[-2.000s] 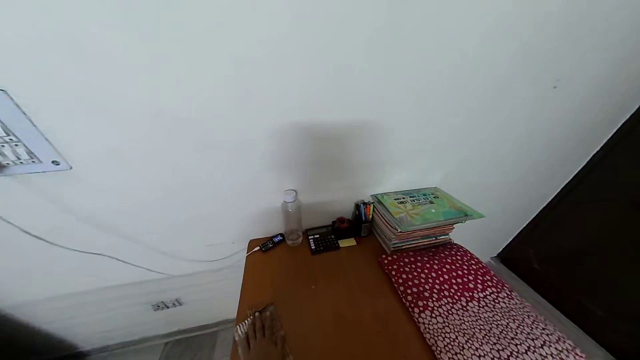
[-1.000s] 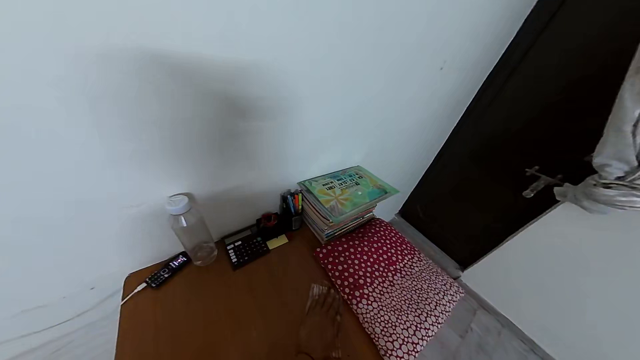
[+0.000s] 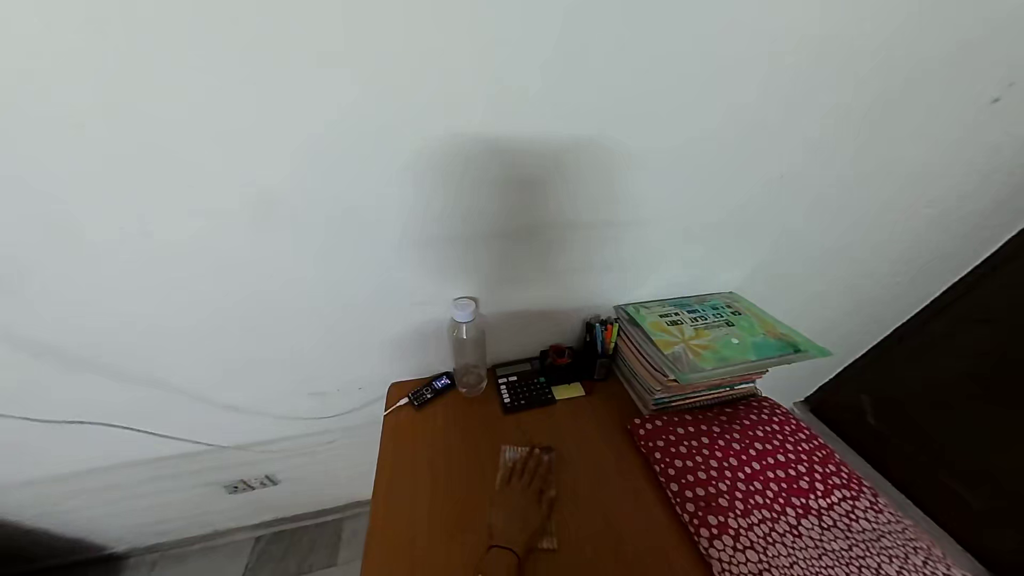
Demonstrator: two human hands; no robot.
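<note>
My left hand, with a dark band at its wrist, lies palm down over a small striped cloth on the brown wooden table. Its fingers point toward the wall and the cloth shows around them; motion blur softens both. My right hand is not in view. Beyond the hand, along the wall, stand a clear bottle with a white cap and a black calculator. A yellow note pad lies beside the calculator. A keypad phone with a white cable plugged in lies left of the bottle.
A black pen holder with pens stands beside a stack of books and papers topped by a green folder. A red dotted cushion borders the table's right side. The wall rises behind; a wall socket is at lower left.
My left hand and the cloth were near the table's left edge, then close to the cushion; now they are around its middle. The view has swung right and back.
</note>
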